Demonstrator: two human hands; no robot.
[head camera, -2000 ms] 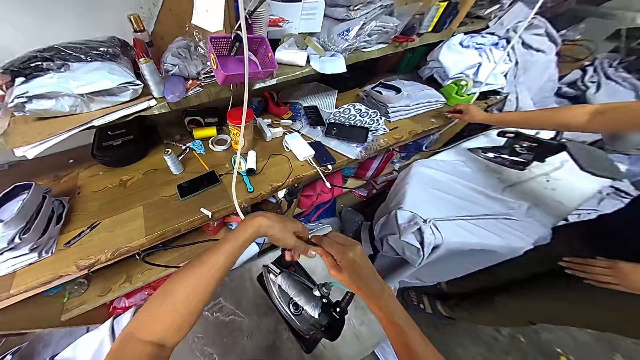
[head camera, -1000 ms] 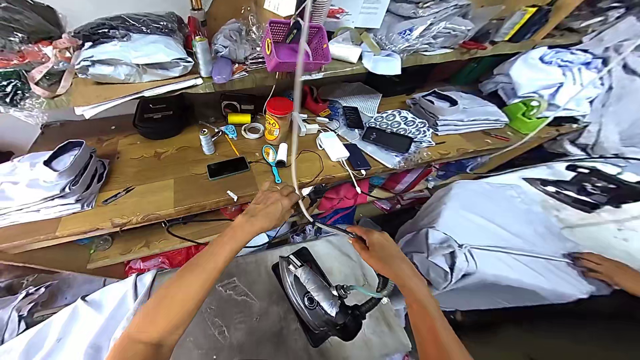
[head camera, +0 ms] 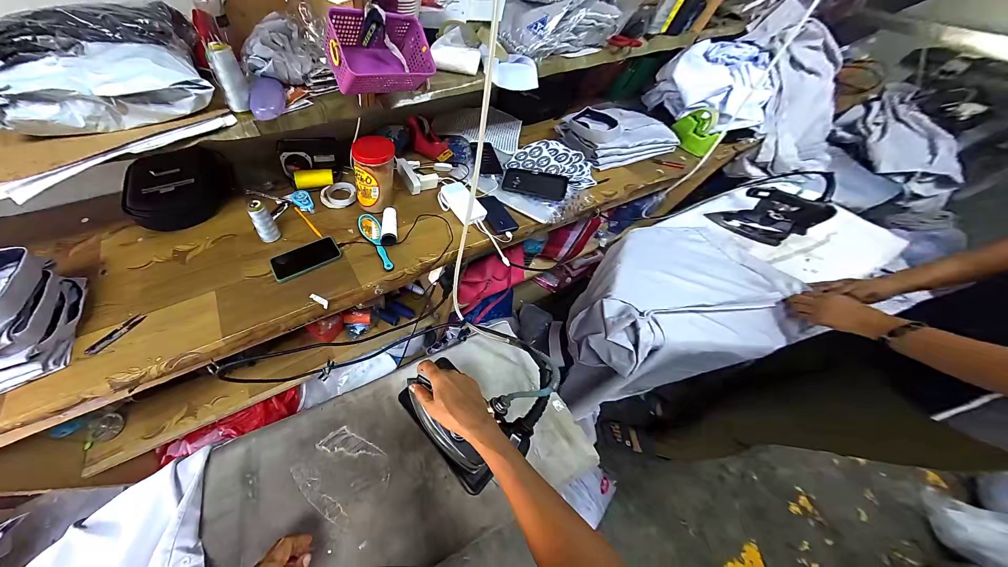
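My right hand (head camera: 455,400) is closed around the handle of a steam iron (head camera: 450,445) with a black soleplate guard, resting at the right part of the grey ironing board (head camera: 315,465). A hose and a black cord run from the iron's rear. At the bottom edge my left hand (head camera: 287,551) is partly in view, low over the board and near a light shirt (head camera: 126,520) on its left end; its fingers look curled, and whether it holds anything is hidden. A whitish cloth pad (head camera: 543,409) lies beneath and beside the iron.
A wooden shelf (head camera: 181,315) ahead carries a phone (head camera: 305,259), a red-lidded jar (head camera: 373,173) and folded shirts (head camera: 618,138). A white cord (head camera: 472,173) hangs down toward the board. On the right, a co-worker's hands (head camera: 843,307) rest on a light garment (head camera: 693,291) beside another iron (head camera: 776,214).
My hands have parted from the hanging cord. The right one has come onto the iron's handle, and the left has moved down to the bottom edge. The co-worker's second hand has come onto the garment.
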